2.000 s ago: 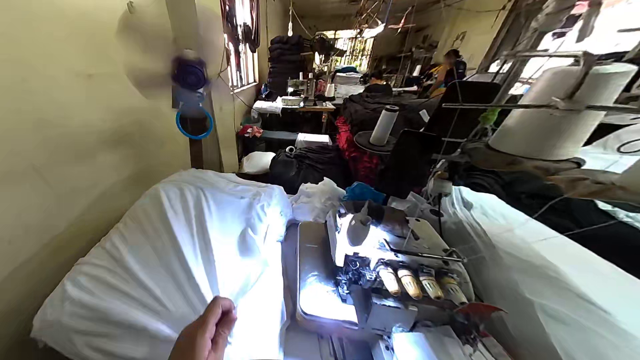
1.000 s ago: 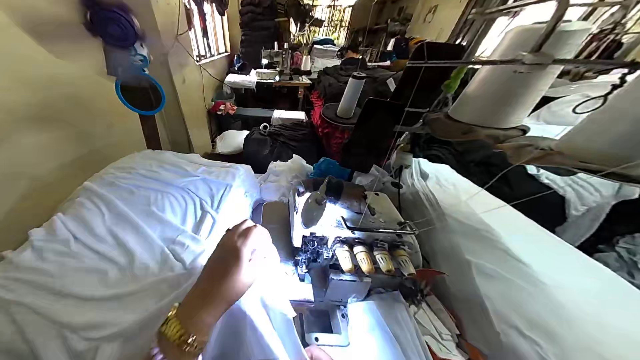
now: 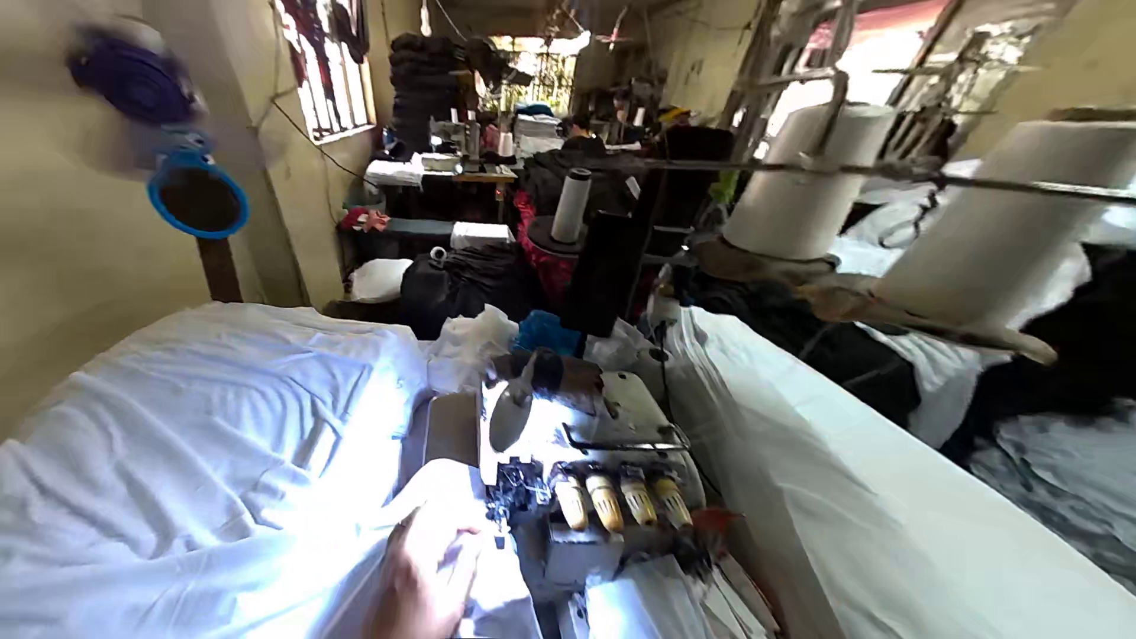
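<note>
My left hand (image 3: 426, 568) is at the bottom centre, its fingers closed on a white cloth (image 3: 501, 581) just left of the needle area of an overlock sewing machine (image 3: 635, 399). The cloth lies under and beside the fingers, and part of it is washed out by bright light. Four tension dials, cream and yellow, line the machine's front. A large heap of white fabric (image 3: 222, 426) spreads to the left of the hand. My right hand is out of view.
White thread cones (image 3: 812, 182) stand on a rack at the upper right, over dark cloth. Long white fabric (image 3: 852, 479) runs along the machine's right side. A fan with a blue-rimmed mirror (image 3: 197, 195) below it is at left. People sit farther back.
My left hand has come down from above the heap's edge to the cloth beside the needle area. The bit of another hand at the bottom edge one second ago is out of view.
</note>
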